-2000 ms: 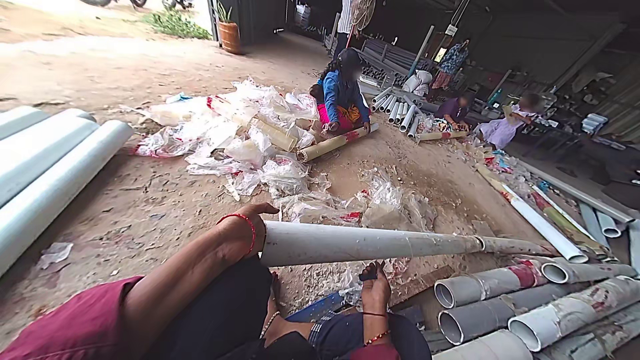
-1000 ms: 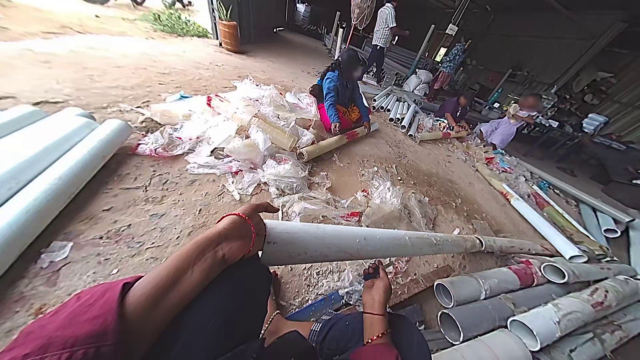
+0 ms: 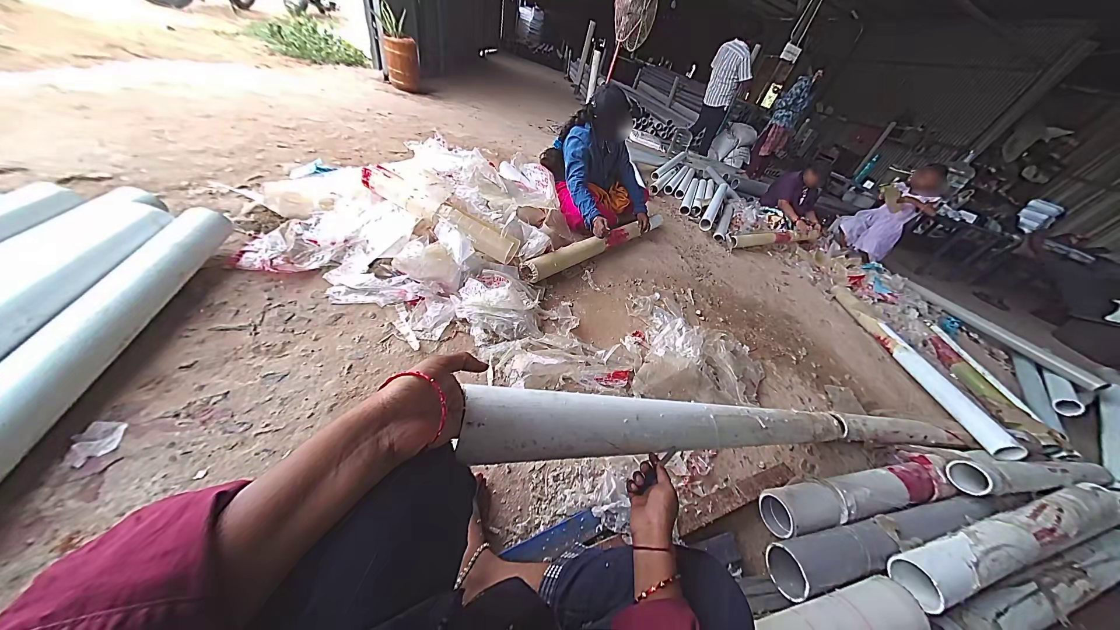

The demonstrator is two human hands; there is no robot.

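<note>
A long whitish plastic pipe [image 3: 647, 424] lies across in front of me, its near end above my lap. My left hand [image 3: 433, 398], with a red cord at the wrist, is at that near end; the palm is against the pipe's end and the fingers reach over the top edge. Just under the pipe's middle, my right hand [image 3: 652, 499] is closed around a small dark tool [image 3: 652, 477], whose kind I cannot tell. The pipe's far end meets another dirty pipe [image 3: 906, 430] on the right.
Several pipes [image 3: 875, 547] are stacked at the lower right, and large pale pipes [image 3: 105, 324] lie at the left. Crumpled plastic film [image 3: 472, 254] covers the ground ahead. A person in blue [image 3: 595, 175] crouches there over a wrapped pipe [image 3: 586, 252]. Other people are farther back.
My right hand has shifted slightly beneath the pipe. In the background, a person in a striped shirt has moved right. The long pipe and my left hand look unchanged.
</note>
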